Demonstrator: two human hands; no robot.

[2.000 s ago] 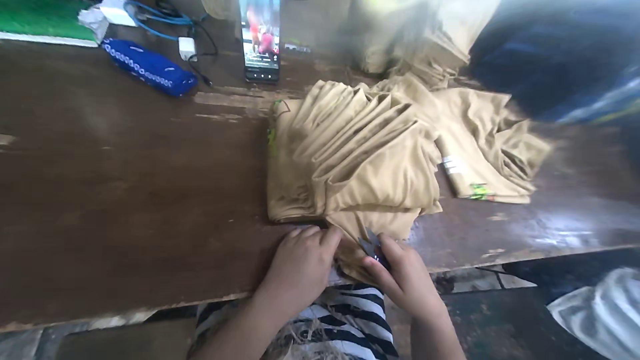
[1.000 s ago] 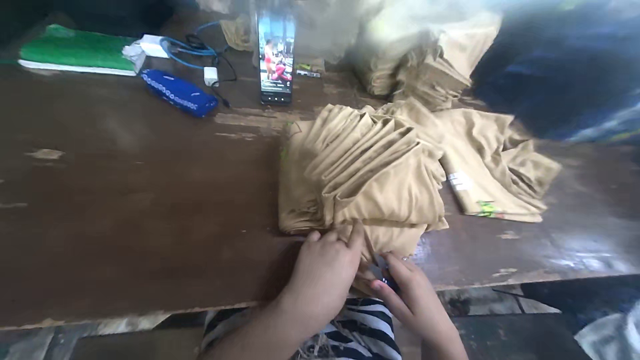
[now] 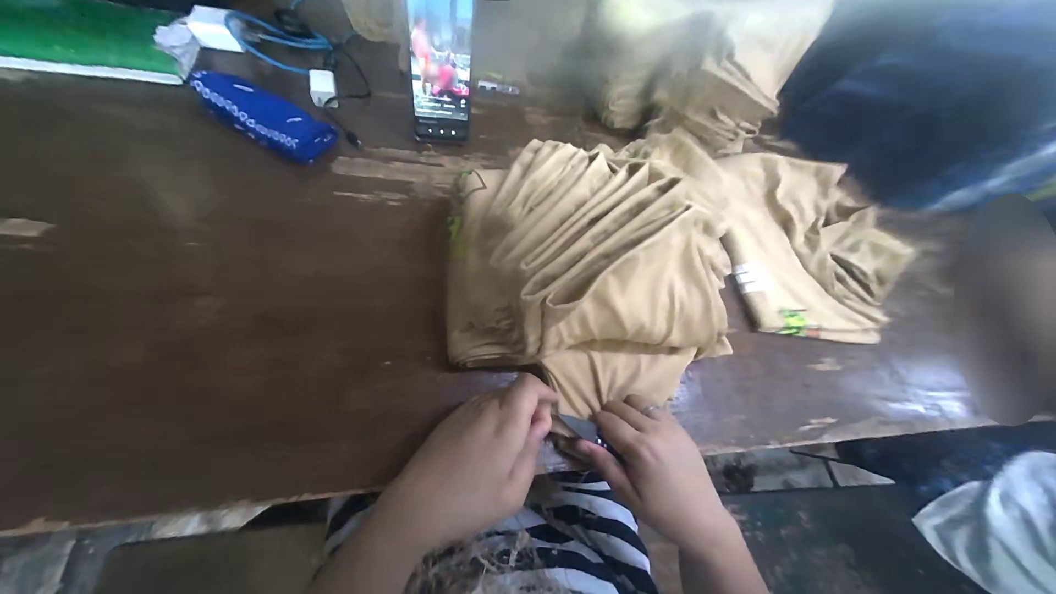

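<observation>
A stack of folded tan fabric pieces point(image 3: 610, 256) lies near the table's front edge, its pleats fanned towards the back. One flap of it hangs forward between my hands. My left hand point(image 3: 495, 437) pinches the edge of this flap with thumb and fingers. In my right hand point(image 3: 643, 445) is a small metal cutting tool point(image 3: 582, 427), its blade pointing left at the cloth by my left fingertips; most of the tool is hidden by the fingers. Another tan fabric piece point(image 3: 800, 247) with green print and a white mark lies spread to the right of the stack.
Behind stand a lit phone point(image 3: 441, 74), more tan cloth point(image 3: 701, 74), a blue pouch point(image 3: 262, 115), a charger plug point(image 3: 322, 87) with cables and a green-covered item point(image 3: 82, 37). A dark blue mass is at the back right. The wooden table's point(image 3: 223, 289) front edge runs beneath my forearms.
My left fingers have drawn back from lying on the cloth below the stack to a pinch at the flap's edge. The cutting tool has stayed in my right hand.
</observation>
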